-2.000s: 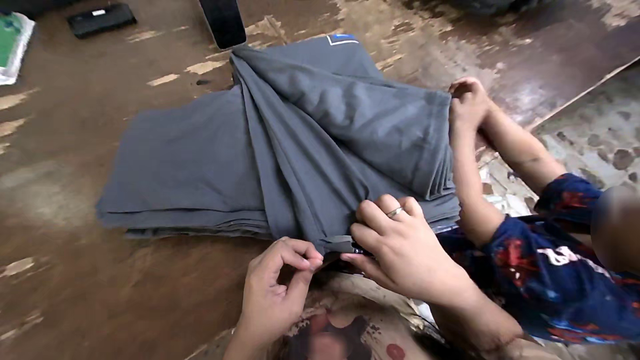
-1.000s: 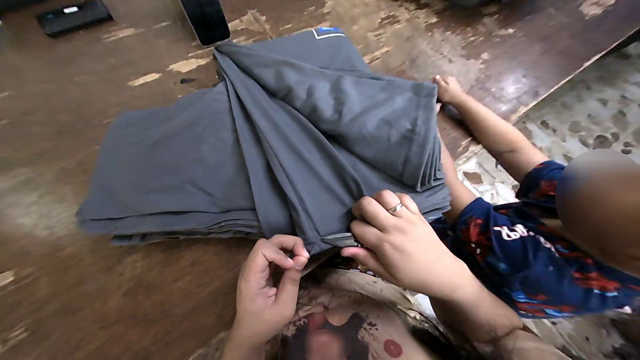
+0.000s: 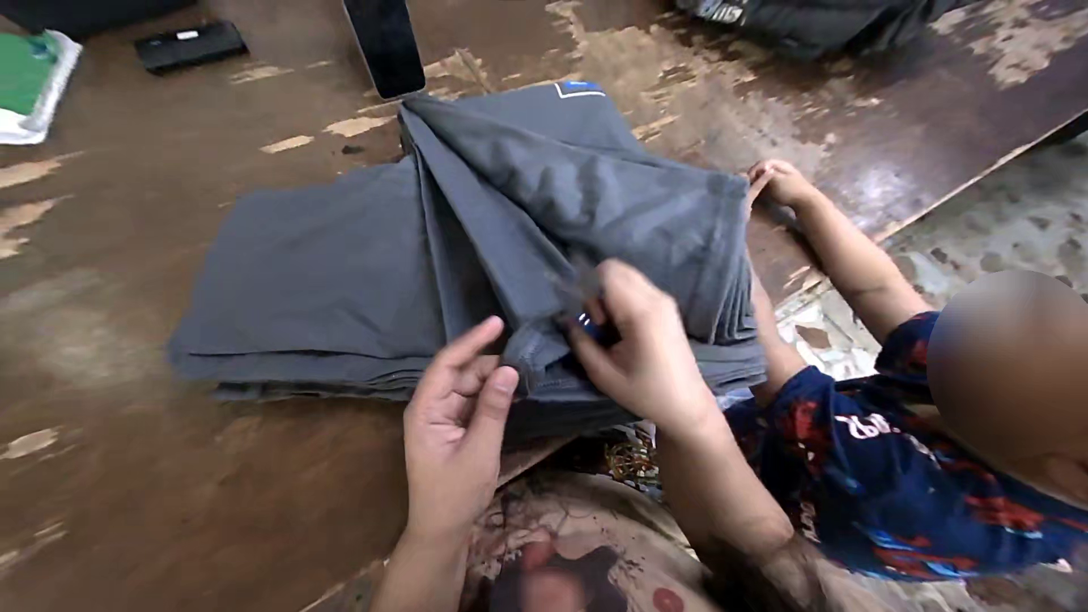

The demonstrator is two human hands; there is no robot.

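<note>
A stack of folded dark grey garments point(image 3: 314, 263) lies across the wooden table, its upper layers turned at an angle to the right. My right hand point(image 3: 642, 340) is closed around a small tool point(image 3: 586, 321) with a dark blue part, blurred, possibly thread snips, just above the cloth. Below its fingers is a stitched corner point(image 3: 531, 353) of one garment. Beside that corner is my left hand point(image 3: 463, 399), thumb and fingers apart, with nothing seen between them. Whether its thumb touches the cloth is unclear.
Another person point(image 3: 884, 459) in a patterned blue shirt is at the right, hands near the stack's right edge. A phone point(image 3: 387, 47), a black case point(image 3: 191, 47), a green and white packet point(image 3: 34, 85) and a dark bundle point(image 3: 807, 21) lie on the table point(image 3: 212, 501).
My right hand has risen off the garment's edge, and the small tool now shows in it. My left hand's fingers have spread. The stitched corner is now turned up.
</note>
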